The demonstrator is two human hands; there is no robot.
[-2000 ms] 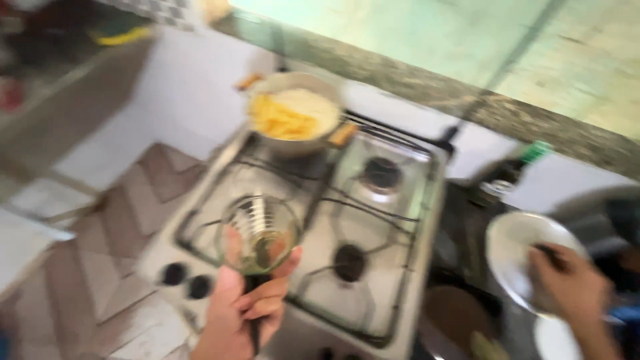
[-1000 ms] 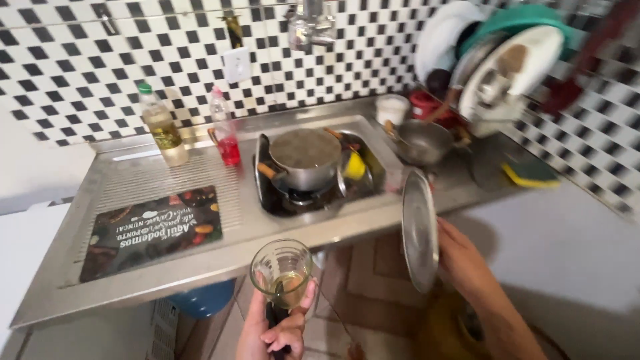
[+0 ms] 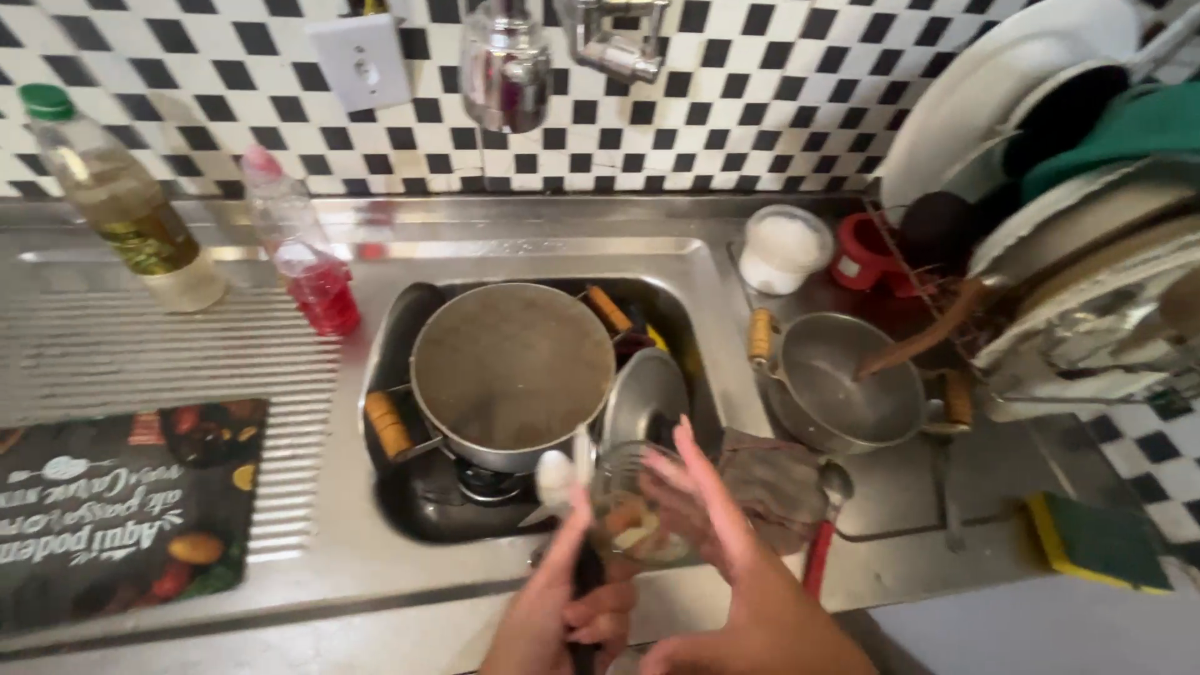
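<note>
In front of the sink, my left hand (image 3: 572,600) grips the black handle of a utensil; its far end is hard to make out. Against it is a clear glass (image 3: 633,497) with a little something at the bottom. My right hand (image 3: 741,572) lies along the glass's right side, fingers extended; whether it bears any of the weight, I cannot tell. Beyond the hands, a large pot (image 3: 511,366) with wooden handles stands in the sink. A metal lid (image 3: 647,398) leans beside the pot, behind the glass.
A pot with a wooden spoon (image 3: 848,384), a white tub (image 3: 786,248) and a dish rack (image 3: 1041,375) stand right. A cloth (image 3: 773,487), a red-handled spoon (image 3: 816,558) and a sponge (image 3: 1097,544) lie nearer. Two bottles, one green-capped (image 3: 141,216), one pink-capped (image 3: 305,253), stand left; a printed mat (image 3: 131,516) lies below.
The view has turned from the stove to the sink. My right hand, which held a round lid a second ago, has let it go and is now beside the glass.
</note>
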